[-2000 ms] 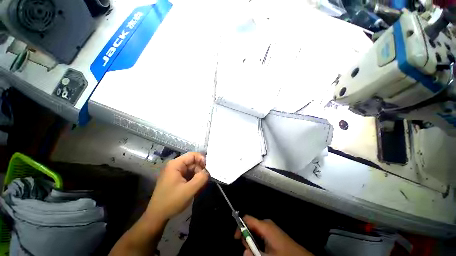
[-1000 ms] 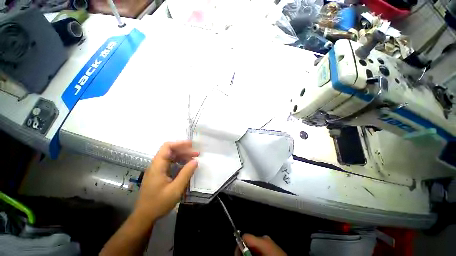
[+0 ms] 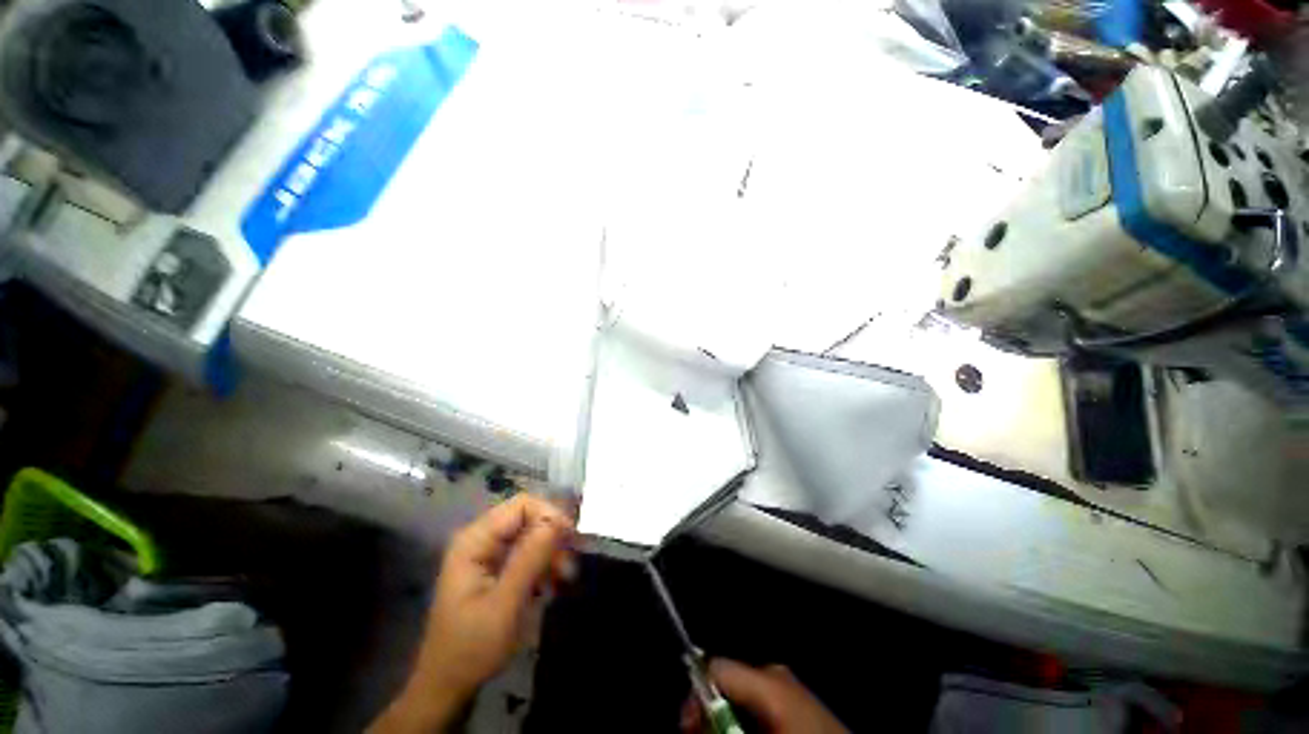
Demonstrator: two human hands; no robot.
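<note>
A stack of pale backed fabric panels (image 3: 660, 445) with dark edges lies at the table's front edge, its pointed corner over the edge. My left hand (image 3: 495, 581) is at the stack's lower left corner, fingers pinched together; blur hides whether they grip an edge. My right hand (image 3: 775, 698) holds scissors (image 3: 696, 667) with white and green handles, the blades pointing up to the stack's lower corner. Another pale panel (image 3: 847, 430) lies beside the stack on the right.
The sewing machine head (image 3: 1134, 201) stands at right, with a smartphone (image 3: 1113, 419) on its bed. A grey machine part (image 3: 122, 93) is at upper left. A green basket (image 3: 86, 502) of pieces is below left. More pale pieces (image 3: 1026, 708) lie below right.
The view has shifted. My left hand has moved from the panels' left side down to their lower left corner. The raised, fanned layers now lie flatter. The scissors remain by the lower corner.
</note>
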